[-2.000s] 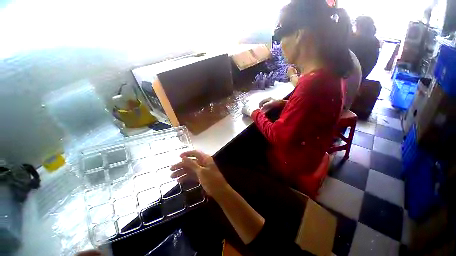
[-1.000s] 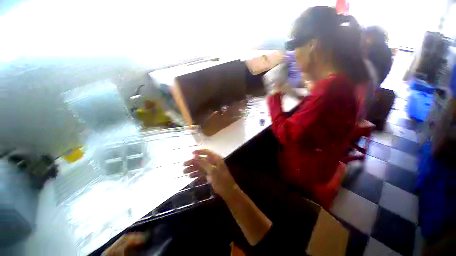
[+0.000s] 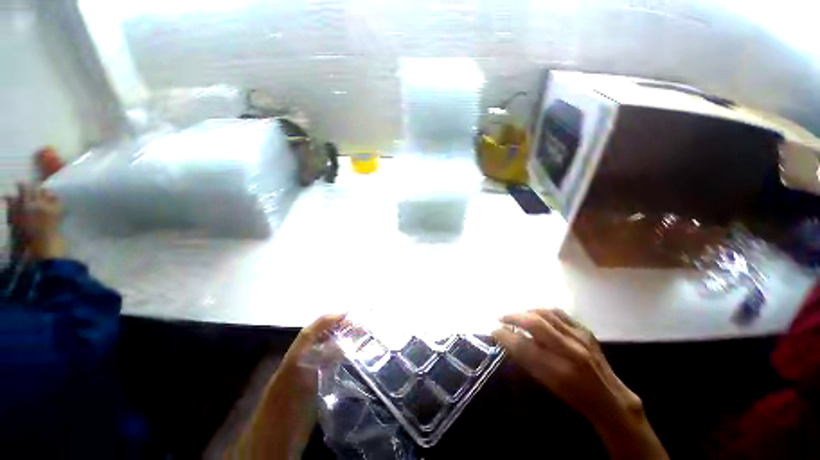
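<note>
A clear compartment tray (image 3: 423, 373) is held over the lap at the table edge, one corner pointing down. Its pockets look dark over the lap and its far part fades into the white table. My left hand (image 3: 301, 373) grips its left side, with crinkled clear film (image 3: 360, 418) hanging just beneath. My right hand (image 3: 562, 355) holds its right side, fingers on the edge.
A translucent tray stack (image 3: 441, 112) stands at the back centre. A long film-covered stack (image 3: 193, 175) is at left by a blue-sleeved person (image 3: 58, 305). A large printed carton (image 3: 665, 171), yellow basket (image 3: 503, 153) and dark phone-like rectangle (image 3: 528, 199) are at right; a red sleeve (image 3: 800, 359) shows.
The view has swung left to face the table. My left hand, earlier low at the picture's edge, is now fully at the tray, which is nearer the lap with a corner down.
</note>
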